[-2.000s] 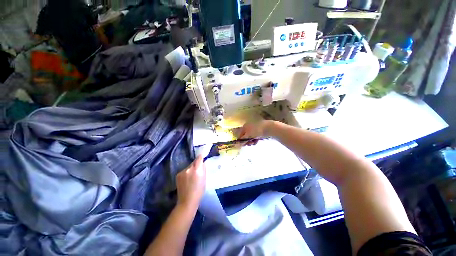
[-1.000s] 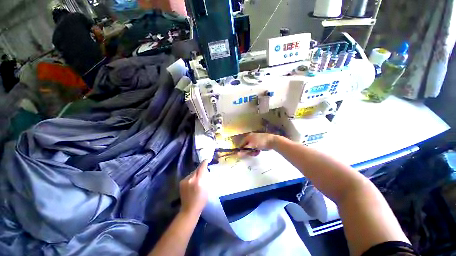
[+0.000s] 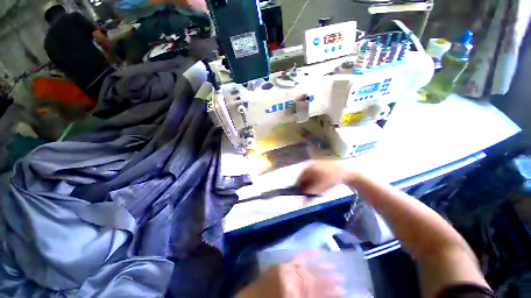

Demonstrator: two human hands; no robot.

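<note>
My right hand [image 3: 321, 177] is closed on dark fabric shears [image 3: 276, 192], whose blades point left over the table's front part. My left hand [image 3: 305, 280] is low at the bottom edge, blurred and partly cut off. White tape [image 3: 317, 236] shows around and behind it below the table edge; whether the fingers grip it I cannot tell. The grey curtain fabric [image 3: 169, 189] lies heaped at left, one end on the table below the needle area. The white sewing machine [image 3: 279, 107] stands behind, its lamp lit by the needle.
The white table [image 3: 442, 137] has a blue front edge. A greenish bottle with a blue top [image 3: 448, 70] stands behind at right. Small upright posts [image 3: 381, 53] and a display box [image 3: 331, 42] are on the machine. A person in dark clothing [image 3: 73, 49] is at the back left.
My left hand has left the cloth by the needle and moved down and right over the tape. My right hand has drawn the shears towards the table's front edge. The view has shifted slightly.
</note>
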